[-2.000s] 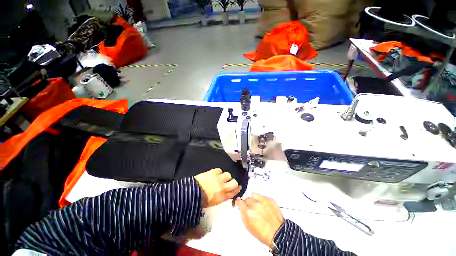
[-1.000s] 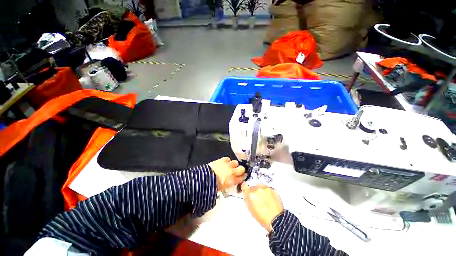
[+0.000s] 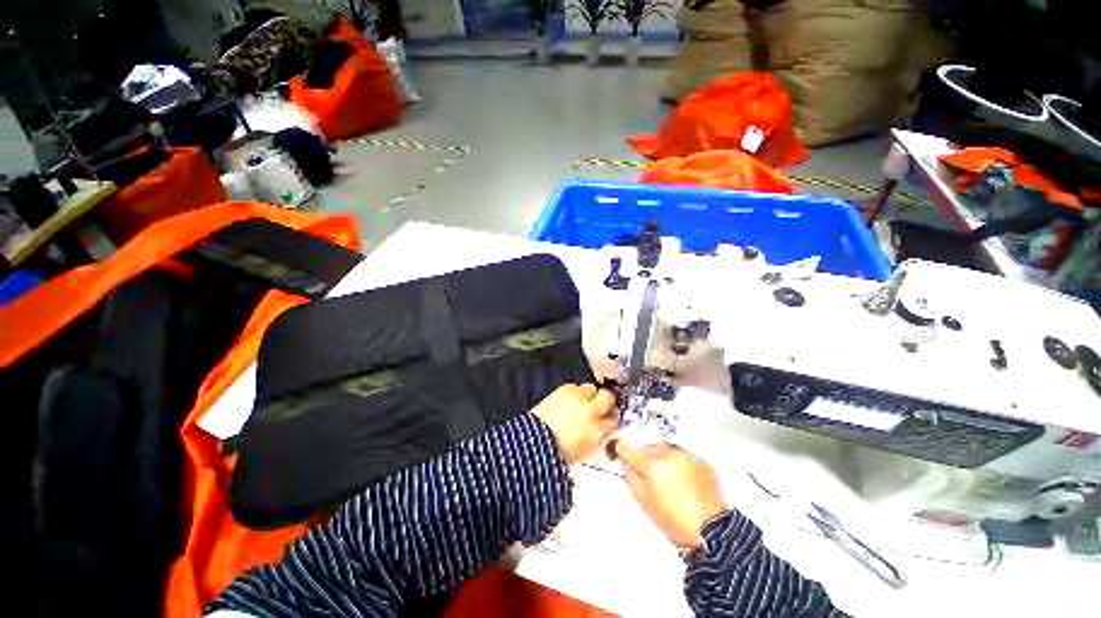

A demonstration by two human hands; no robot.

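The black back panel lies tilted on the white table, its right end at the sewing machine. A plain black band crosses it, and a camouflage strip runs along it. My left hand rests on the panel's near right edge beside the needle area, fingers bent. My right hand is just right of it, thumb and fingertips together at a small dark bit, perhaps binding tape. Whether it grips this bit is hard to tell. The needle itself is not clear.
Silver snips lie on the table right of my right hand. A blue crate stands behind the machine. Black panels lie on orange cloth at the left. An orange bundle and brown sacks stand farther back.
The panel has turned, its left end swinging toward me and its right end now fully showing left of the machine head. Both hands have stayed near the needle. The view has shifted slightly left.
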